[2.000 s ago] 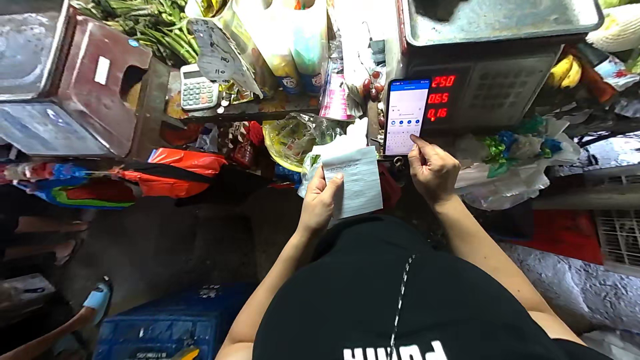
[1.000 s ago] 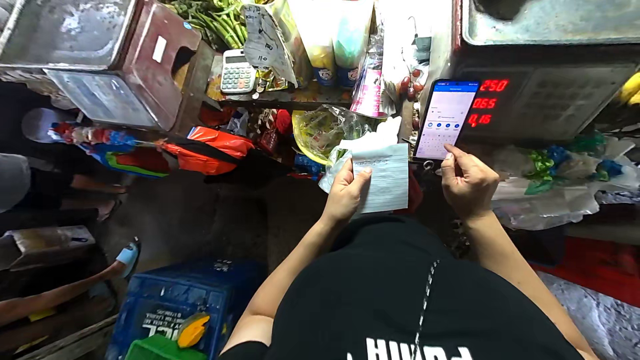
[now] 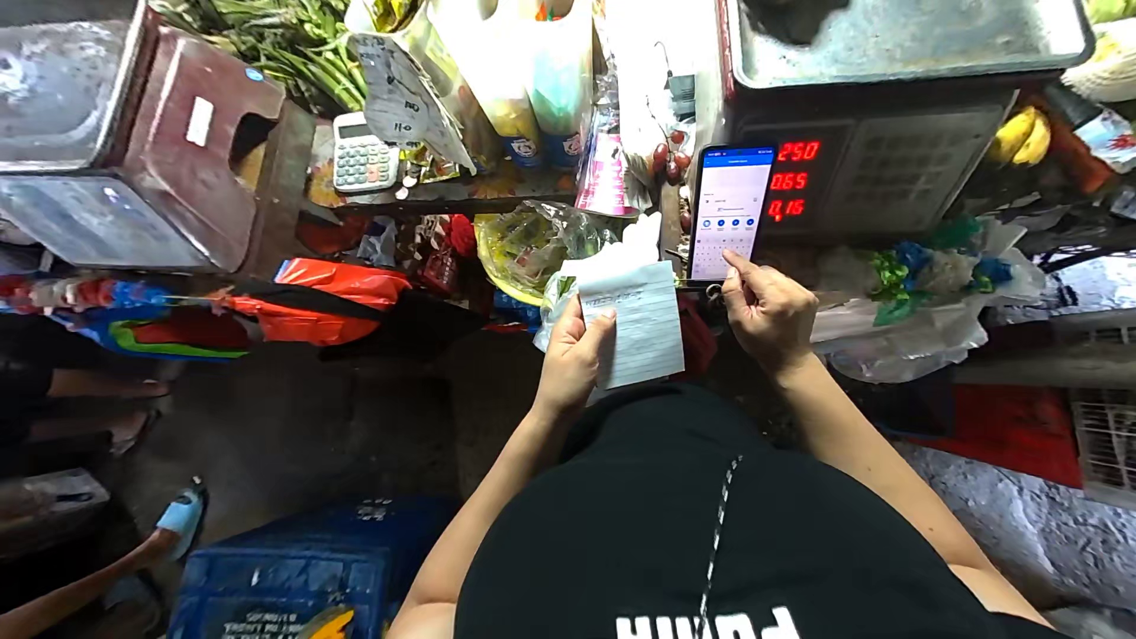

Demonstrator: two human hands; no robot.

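Note:
My left hand (image 3: 575, 359) pinches a lined sheet of paper (image 3: 641, 333) between thumb and fingers; handwriting shows near its top edge. To its right a smartphone (image 3: 729, 209) with a lit screen leans upright against the front of a digital weighing scale (image 3: 879, 169), whose red figures glow beside it. My right hand (image 3: 770, 306) has its index fingertip at the lower part of the phone screen, the other fingers curled and holding nothing. Behind the paper sits a yellow basket (image 3: 501, 275) with clear plastic in it.
A calculator (image 3: 365, 153), a handwritten card (image 3: 404, 93) and green vegetables (image 3: 306, 53) lie on the stall. A second scale (image 3: 191, 133) stands at left, with red plastic bags (image 3: 342, 293) below. A blue crate (image 3: 293, 568) is behind me at lower left, near another person's sandalled foot (image 3: 182, 515).
My right index finger stays around the lower phone screen, and my left hand keeps hold of the paper. The view has shifted somewhat between frames.

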